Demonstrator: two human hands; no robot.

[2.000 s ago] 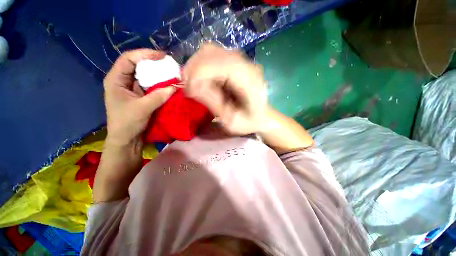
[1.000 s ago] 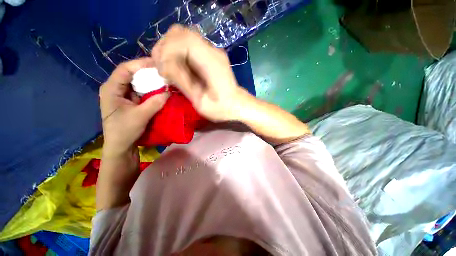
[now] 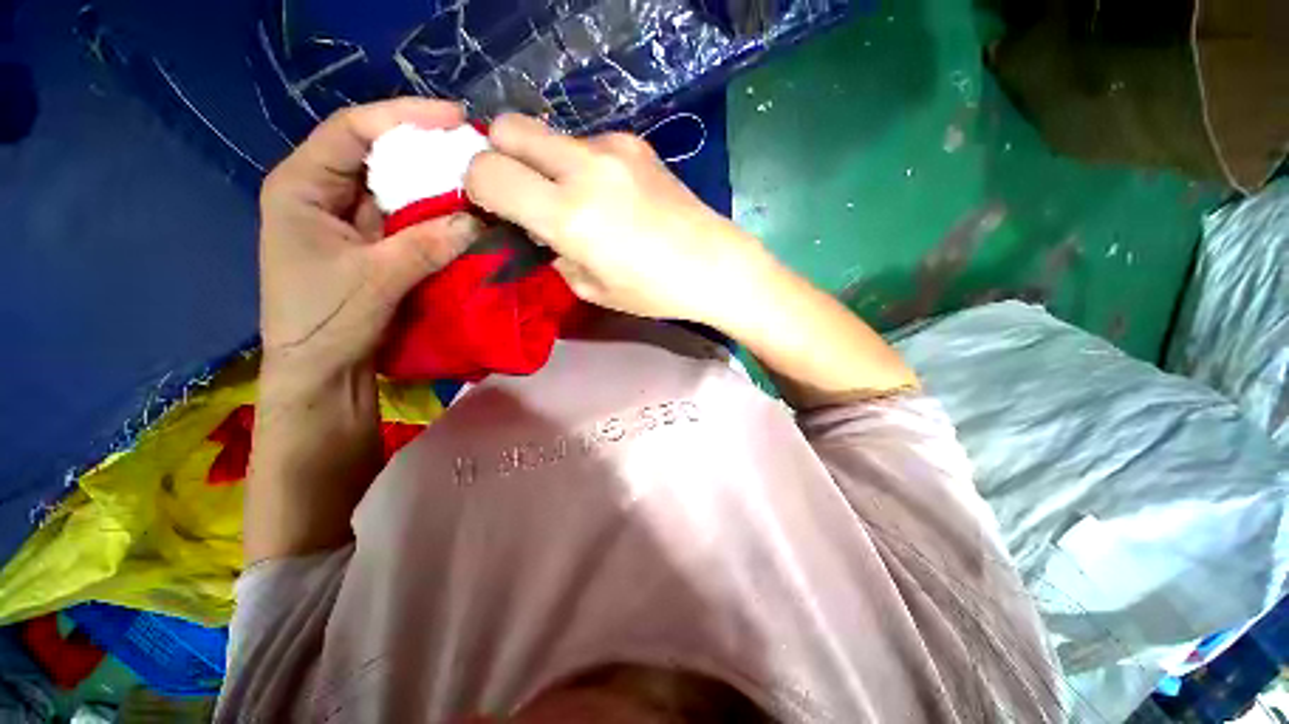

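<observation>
My left hand holds a white ball and a folded red plush flower between thumb and fingers. The ball sits against the flower's upper edge. My right hand has its fingertips at the ball's right side. A dark pointed tool, perhaps thread snips, shows under my right hand, over the red plush. A loop of pale thread shows beyond my right hand. A needle cannot be made out; my right fingertips hide the spot.
The blue covered table has thread scraps and crinkled clear film along it. A yellow bag with red pieces is at lower left. Silvery sacks are at right, brown cardboard at upper right, green floor between.
My right hand has come back to the ball's right side and is less blurred. Both hands and the work are slightly higher in view. The dark tool now shows under the right hand.
</observation>
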